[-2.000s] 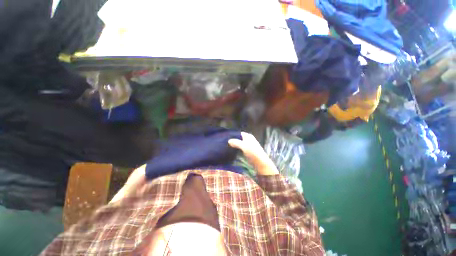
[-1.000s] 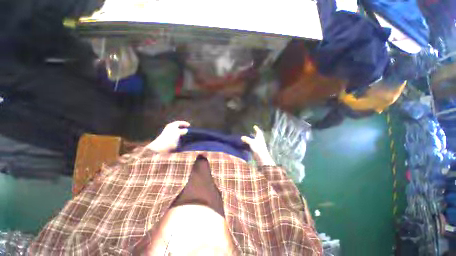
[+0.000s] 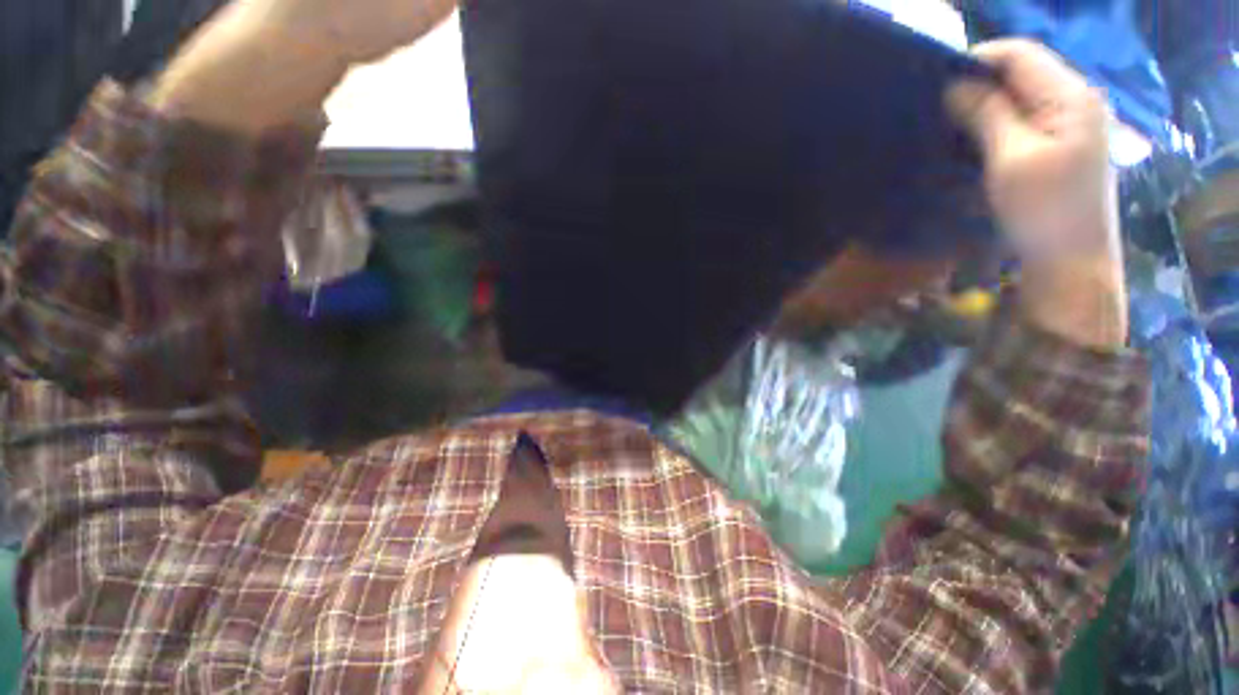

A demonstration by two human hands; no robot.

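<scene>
A dark navy garment [image 3: 679, 190] hangs raised in front of me, spread between my two hands. It covers much of the pale table [image 3: 401, 102] and tapers down towards my lap. My right hand [image 3: 1039, 136] grips its upper right corner, slightly blurred. My left hand [image 3: 353, 34] is at the top edge by the garment's upper left side; its fingertips are cut off by the picture's edge, so its grip cannot be seen. A strip of blue cloth [image 3: 571, 405] lies at my lap.
Under the table hang a clear bag [image 3: 326, 234] and other goods. Clear plastic film [image 3: 795, 435] lies on the green floor right of my lap. Bagged goods [image 3: 1182, 407] line the far right. Blue cloth [image 3: 1087, 48] is at the upper right. A brown stool edge [image 3: 292, 466] shows at left.
Both hands have risen from my lap and moved wide apart. The dark garment is now lifted and spread high in front of me, hiding much of the table.
</scene>
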